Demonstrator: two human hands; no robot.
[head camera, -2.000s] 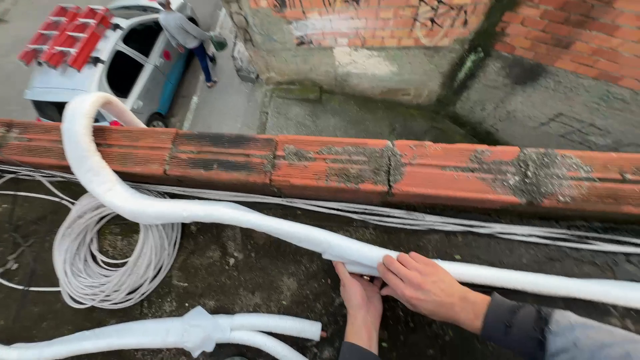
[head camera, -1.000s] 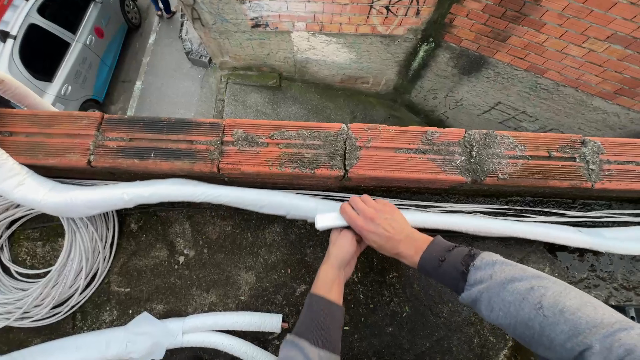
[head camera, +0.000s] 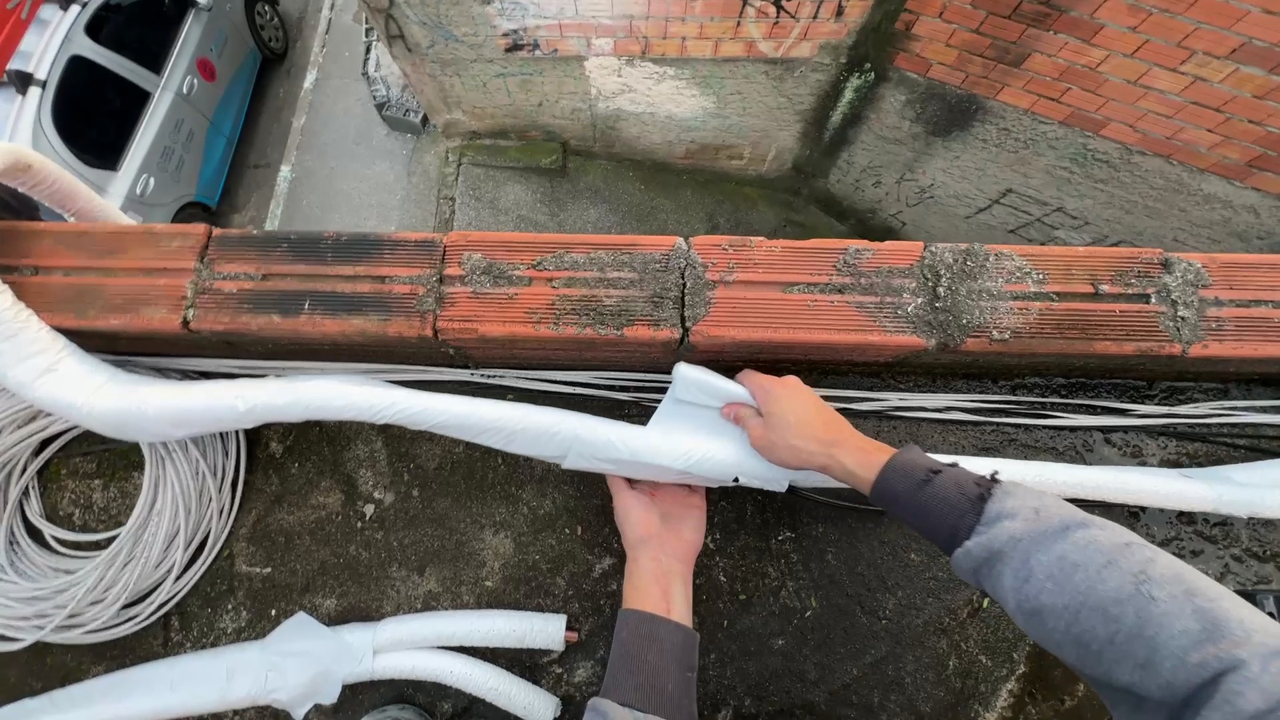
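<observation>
A long white wrapped pipe (head camera: 380, 402) runs across the view below the brick parapet. My right hand (head camera: 790, 415) pinches the raised, folded end of a white wrapping sheet (head camera: 700, 395) above the pipe. My left hand (head camera: 660, 515) is palm up under the pipe, touching its underside; its fingertips are hidden behind the pipe. The sheet lies partly around the pipe between my hands, its lower edge hanging by my right wrist. At the lower left, another wrapped bundle (head camera: 200, 678) splits into two foam-covered pipes (head camera: 470, 630), one with a copper-coloured tip.
A hollow-brick parapet (head camera: 570, 295) crosses the view, with thin white cables (head camera: 950, 405) along its base. A coil of cable (head camera: 190, 520) lies at left on the dark, rough floor (head camera: 420, 540). Below, beyond the parapet, a car (head camera: 150, 100) stands by a paved strip.
The wrapping sheet, rolled in my right hand a second ago, is now partly unrolled with its end raised. My left hand has turned palm up beneath the pipe.
</observation>
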